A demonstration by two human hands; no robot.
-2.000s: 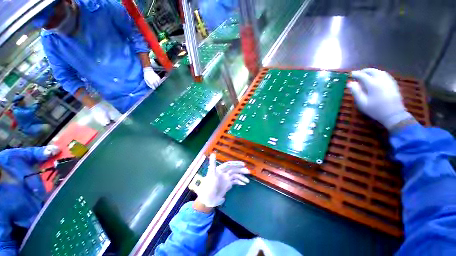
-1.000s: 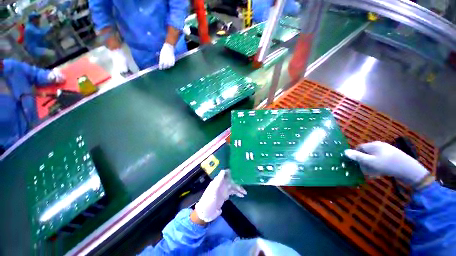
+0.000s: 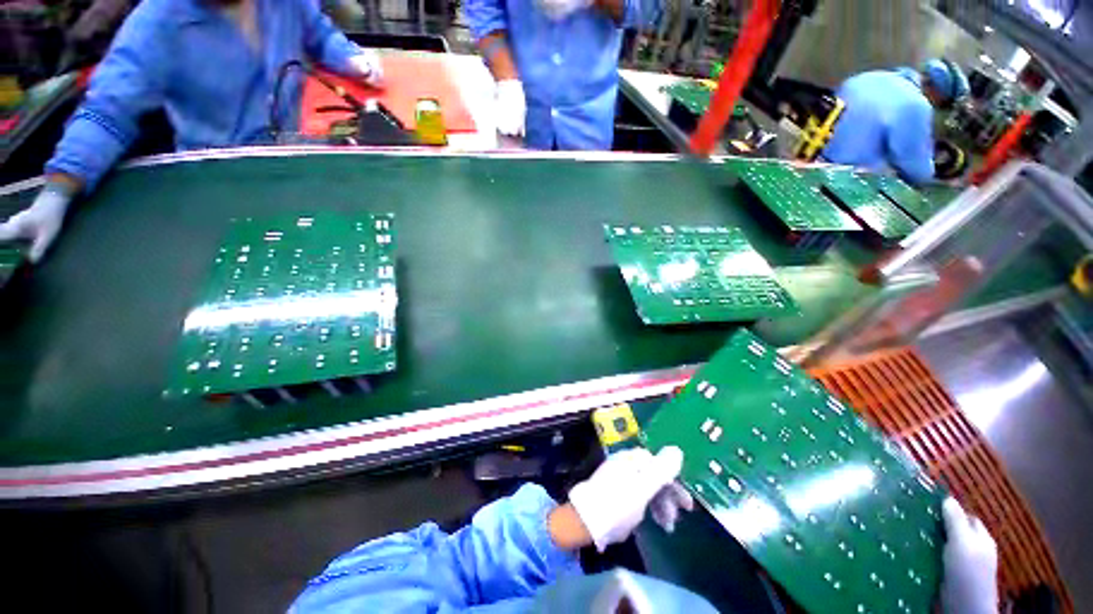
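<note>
A large green circuit board [image 3: 803,480] is held up at the lower right, tilted, with rows of shiny solder spots facing up. My left hand [image 3: 629,494], in a white glove, is at its left edge with the fingers closed on that edge. My right hand [image 3: 968,558], also white-gloved, grips its lower right edge; the fingers are partly hidden and the wrist runs out towards the bottom. The board covers part of the orange slotted tray [image 3: 929,402]. Its underside is hidden.
The green conveyor belt [image 3: 503,288] crosses the view, carrying a board on the left [image 3: 294,300], one in the middle [image 3: 698,274] and others farther right. A yellow block [image 3: 615,425] sits at its near edge. A clear guard [image 3: 959,264] stands right. People in blue are opposite.
The view has turned left towards the conveyor. The held board has been lifted off the tray and turned, coming close to the belt edge. My left hand has taken hold of its edge.
</note>
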